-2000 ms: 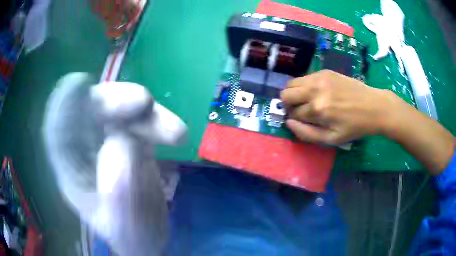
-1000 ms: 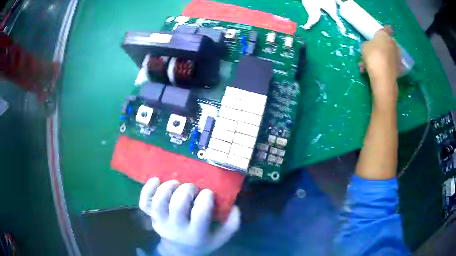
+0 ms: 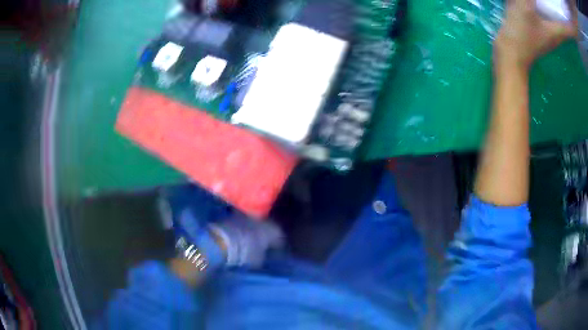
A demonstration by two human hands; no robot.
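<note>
The green circuit board (image 3: 258, 67) lies blurred on a red foam pad (image 3: 206, 151), its far part cut off by the top edge. It carries a big white block (image 3: 293, 80) and two silver terminals, one of them (image 3: 208, 71) near the foam. My right hand (image 3: 532, 32), bare, is at the top right, closed around the white glue tube (image 3: 553, 8), which is mostly cut off or hidden. My left hand (image 3: 248, 240), in a white glove, is dark and blurred below the bench's front edge, near my body; its fingers are unclear.
White glue smears (image 3: 416, 121) mark the green bench mat (image 3: 438, 90) right of the board. A pale rail (image 3: 48, 161) runs down the left side. Other populated boards (image 3: 574, 200) show at the right edge. A blurred reddish shape is at the top left.
My right hand has left the board and closed on the glue tube. My left hand held the foam's front edge a second ago and has dropped below it. The view has tilted down.
</note>
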